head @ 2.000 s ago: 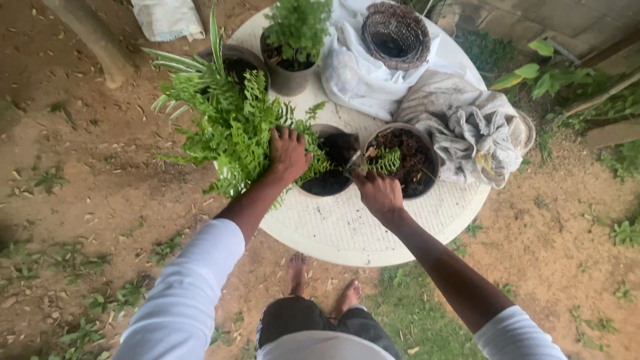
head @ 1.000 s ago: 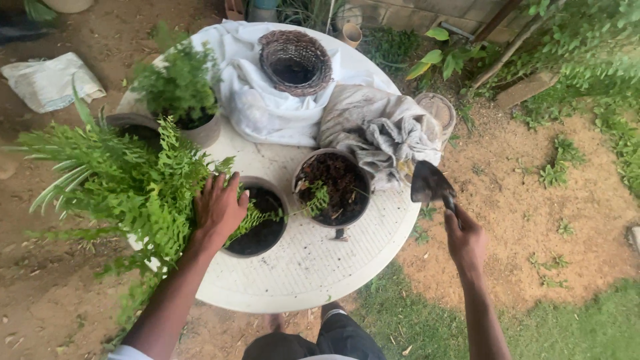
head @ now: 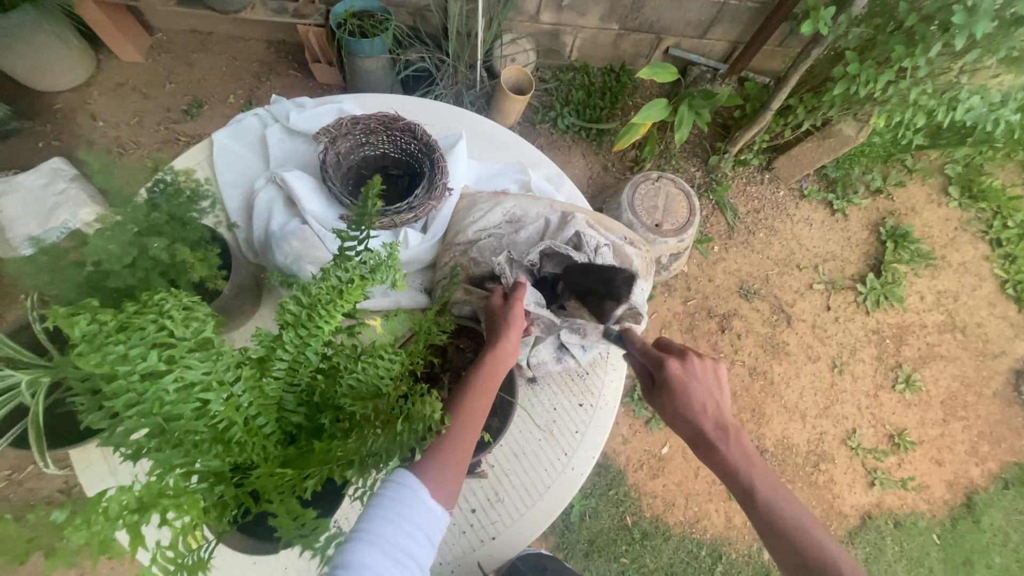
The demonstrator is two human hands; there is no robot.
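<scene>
My left hand [head: 506,320] grips the crumpled edge of a soil-stained woven sack [head: 496,232] on the round table. In my right hand [head: 680,380] is the handle of a garden trowel [head: 596,292], whose dark blade lies at the sack's mouth, beside dark soil. My left forearm passes over a pot of soil [head: 500,416], partly hidden by the arm and by fern fronds. The large green fern [head: 248,384] spreads over the table's left side, above a dark pot [head: 264,532] that shows only in part.
A woven twig basket [head: 384,168] stands on white cloth or sheeting [head: 272,192] at the table's back. A feathery potted plant [head: 160,240] is at the left. The pale table's ridged top [head: 520,480] shows at the front. A round-lidded container [head: 660,204] stands beyond the right edge.
My left hand has gone from the fern to the sack's edge. The trowel in my right hand has moved from beside the table to the sack's mouth. The view has shifted.
</scene>
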